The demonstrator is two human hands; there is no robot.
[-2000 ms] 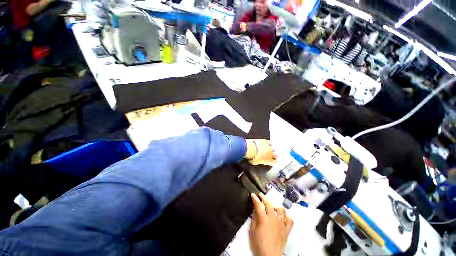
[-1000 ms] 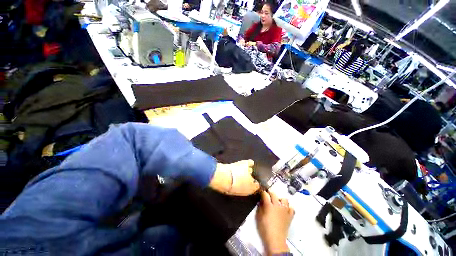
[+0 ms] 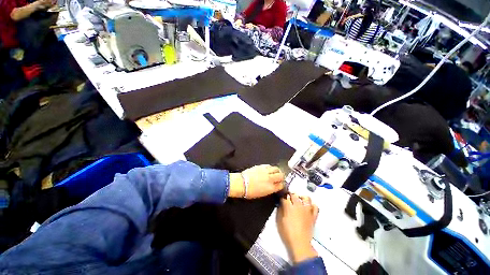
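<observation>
A dark brown cut panel (image 3: pixel 252 140) lies on the white table and runs under both hands down toward the lap. A narrow dark strip (image 3: pixel 219 130) lies on it, its end sticking out past the far edge. My left hand (image 3: pixel 262 181) rests on the panel just left of the presser foot (image 3: pixel 293 176), fingertips on the cloth. My right hand (image 3: pixel 298 217) holds the panel's edge between its fingertips, close in front of the foot. The sewing machine (image 3: pixel 344 156) stands to the right. The needle point is too small to make out.
Two dark panels (image 3: pixel 180 95) (image 3: pixel 282 86) lie farther back. Another sewing machine (image 3: pixel 134 40) stands at the back left. A blue bin (image 3: pixel 105 171) with dark cloth is left of the table. Small dark pieces (image 3: pixel 368 223) lie on the machine bed. A person in red (image 3: pixel 268 15) sits behind.
My left hand was beyond the foot, came back, and now lies flatter beside it. The panel now lies spread behind the foot. My right hand stays near the foot's front.
</observation>
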